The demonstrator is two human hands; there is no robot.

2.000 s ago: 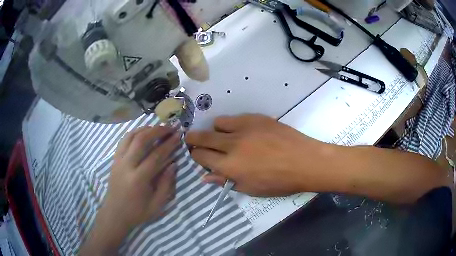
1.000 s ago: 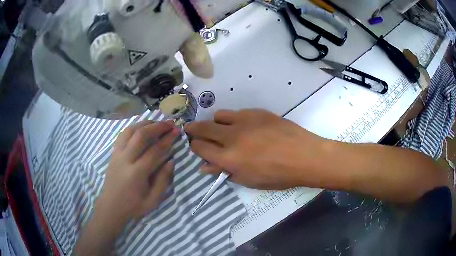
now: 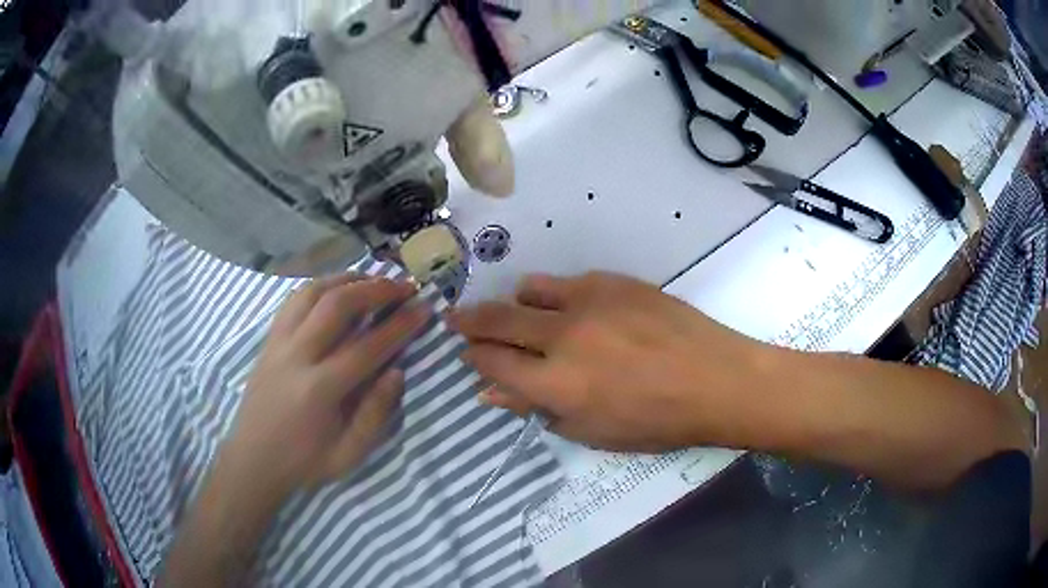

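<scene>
The grey-and-white striped fabric (image 3: 437, 448) lies on the white machine table, its upper edge at the presser foot area below the cream block attachment (image 3: 430, 250). My left hand (image 3: 328, 379) rests on the fabric, fingertips just in front of the needle area. My right hand (image 3: 609, 362) lies at the fabric's right edge, fingertips close to the left ones. Thin silver tweezers (image 3: 506, 462) stick out from under my right palm, points toward me; the hand hides their other end. The needle itself cannot be made out.
The sewing machine head (image 3: 230, 161) stands at upper left. Black-handled shears (image 3: 718, 98), thread snips (image 3: 833, 207) and a long black-handled tool (image 3: 919, 161) lie at the back right. Striped pieces (image 3: 988, 299) hang at the right edge. A red-edged frame (image 3: 71, 436) is at left.
The whole view has shifted slightly. Both hands stay beside the needle area. The tweezers' angle under my right hand has changed a little, and the fabric's lower right edge sits slightly further left.
</scene>
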